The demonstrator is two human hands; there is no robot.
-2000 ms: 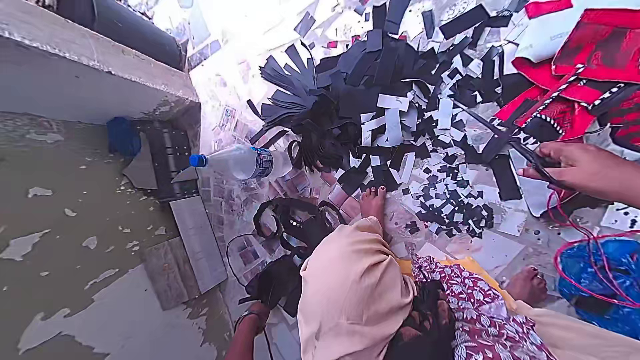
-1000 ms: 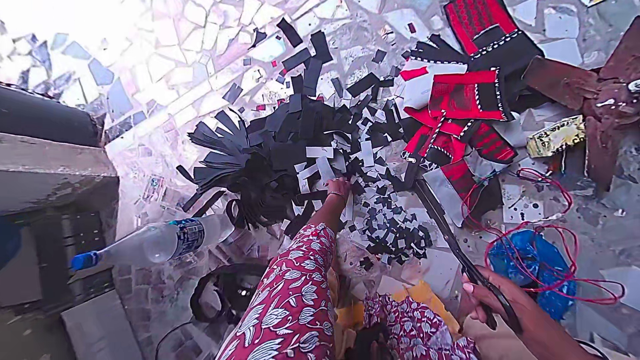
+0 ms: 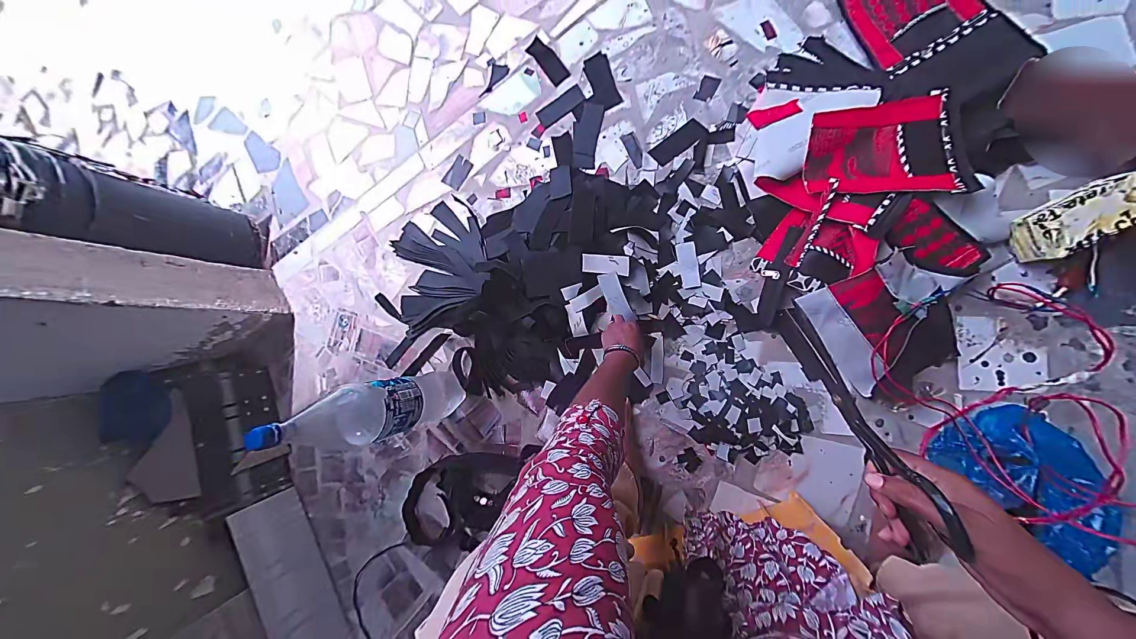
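My left hand (image 3: 623,335) reaches down into the heap of black and white fabric strips (image 3: 568,213); its fingertips are at a pale strip (image 3: 614,295), and whether they grip it I cannot tell. To the right of that hand lie many small cut black and white squares (image 3: 741,390). Around the handles of large dark scissors (image 3: 839,386) closes my right hand (image 3: 919,506), with the long blades pointing up and left toward red and black fabric pieces (image 3: 874,146). A bundle of long black strips (image 3: 453,266) fans out at the heap's left.
A plastic bottle with a blue cap (image 3: 355,415) lies left of the heap. Black straps (image 3: 444,497) rest below it. A blue plastic bag (image 3: 1021,470) and tangled red cord (image 3: 1078,408) are at right. A concrete ledge (image 3: 133,275) bounds the left; another person's blurred limb (image 3: 1074,111) shows upper right.
My left hand, two seconds ago low by the black straps, is now at the strip heap. The right hand with the scissors has come lower. The view has shifted.
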